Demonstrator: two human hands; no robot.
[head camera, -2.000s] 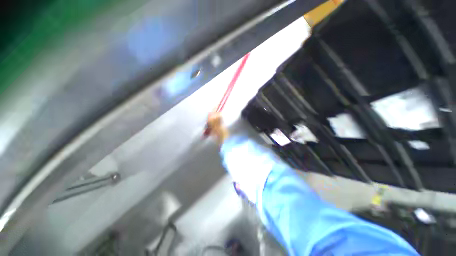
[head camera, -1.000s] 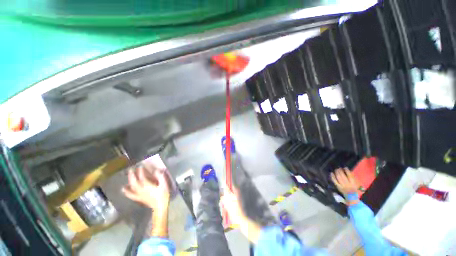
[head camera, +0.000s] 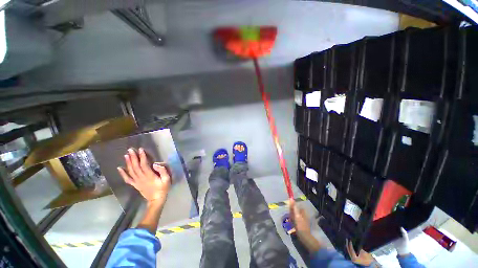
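Note:
My right hand (head camera: 299, 220) is closed around the long red handle of the broom (head camera: 271, 125). The broom's red-orange head with a yellow-green patch is slightly blurred on the grey floor at the top centre. My left hand (head camera: 144, 175) is open, palm down with fingers spread, on the shiny square stool top (head camera: 181, 193) at the left.
Stacked black totes (head camera: 385, 78) with white labels stand at the right. A red-bottomed tray (head camera: 388, 199) sits by another person's hands (head camera: 359, 256). An open cardboard box (head camera: 60, 172) is at the left. Yellow-black floor tape (head camera: 183, 227) runs behind two feet in blue sandals (head camera: 239, 152).
The view has levelled and shifted off the green line. My left hand lies flat on the stool top. The broom handle now slants to the right, and the other person's hand has left the red tray.

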